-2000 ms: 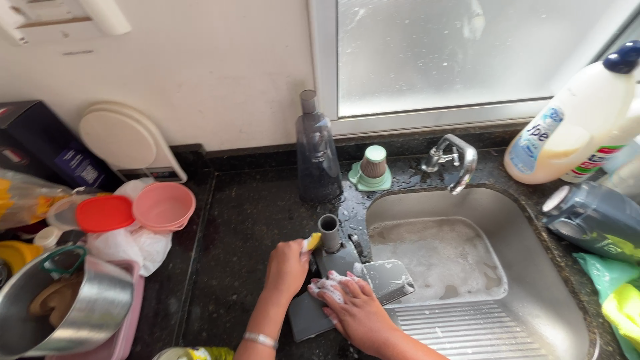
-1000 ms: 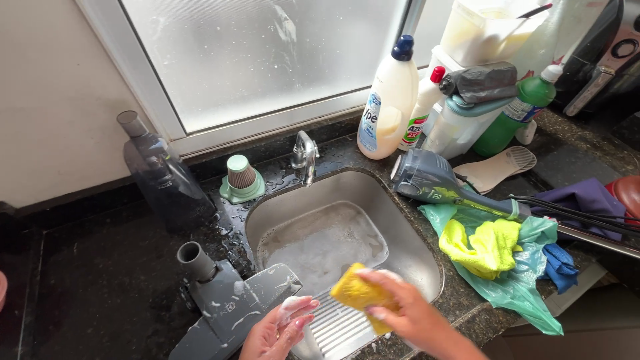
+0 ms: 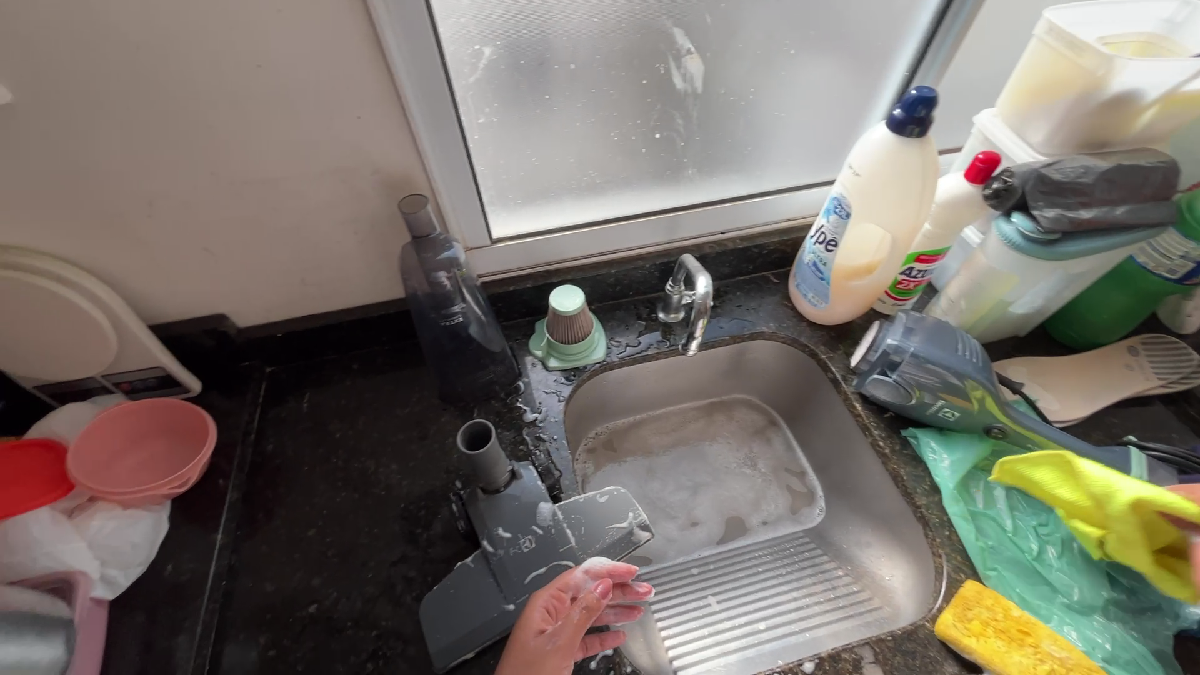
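Observation:
My left hand [image 3: 577, 609], soapy with its fingers apart, is in front of the grey vacuum floor head [image 3: 525, 544], which has suds on it and lies at the sink's left rim. At the right edge my right hand [image 3: 1189, 525], partly out of view, holds a yellow cloth [image 3: 1087, 506] above a green plastic bag [image 3: 1022, 544]. A yellow sponge [image 3: 1012, 633] lies by the sink's right front corner. The steel sink [image 3: 872, 525] holds a tub of cloudy, soapy water [image 3: 712, 478].
Behind stand a dark translucent vacuum canister [image 3: 455, 319], a green filter [image 3: 569, 328], the faucet [image 3: 689, 300] and a large detergent bottle [image 3: 867, 216]. A handheld vacuum body [image 3: 966, 384] lies right of the sink. Pink bowls [image 3: 141, 445] sit at left.
My right hand has let go of the sponge, which lies on the counter, and has taken hold of the yellow cloth. The cloth lay on the green bag a second ago. The view has shifted.

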